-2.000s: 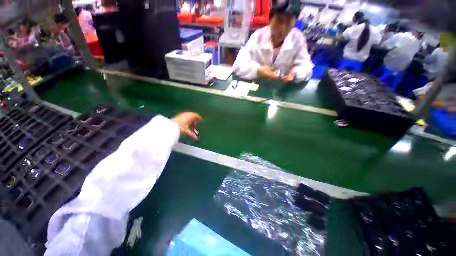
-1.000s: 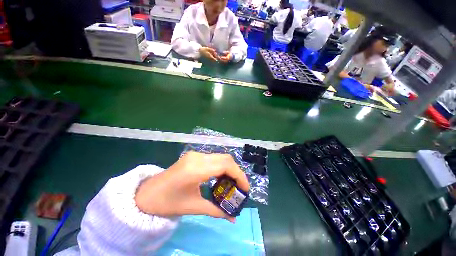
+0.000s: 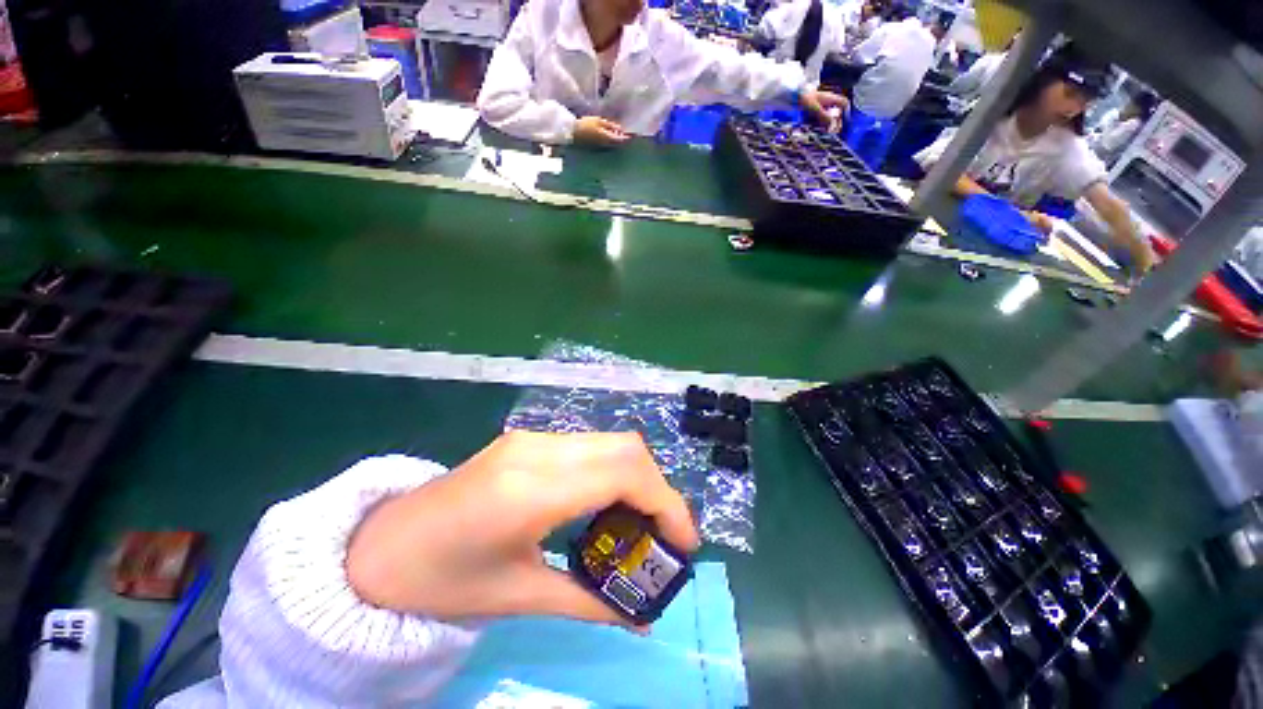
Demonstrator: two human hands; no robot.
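My left hand (image 3: 506, 533) reaches in from the bottom left, in a white ribbed sleeve. Its thumb and fingers grip a small black housing (image 3: 630, 565) by the edges, open side facing me, showing gold-coloured parts and a pale printed label. It is held above a light-blue sheet (image 3: 709, 640). Crinkled clear plastic (image 3: 589, 402) lies beyond, with several small black pieces (image 3: 718, 421) on its right edge. My right hand is not seen; a dark patch at the bottom right edge is too unclear to name.
A black pocketed tray (image 3: 970, 526) lies right, a darker parts tray (image 3: 97, 374) left. A white box (image 3: 72, 662), blue stick (image 3: 169, 637) and brown piece (image 3: 157, 564) lie lower left. A slanted metal post (image 3: 970, 139) stands right. Two people sit across the green bench.
My left hand came back from the left tray side and holds the black housing before me. The view turned right. The person opposite has since stretched an arm to the far tray.
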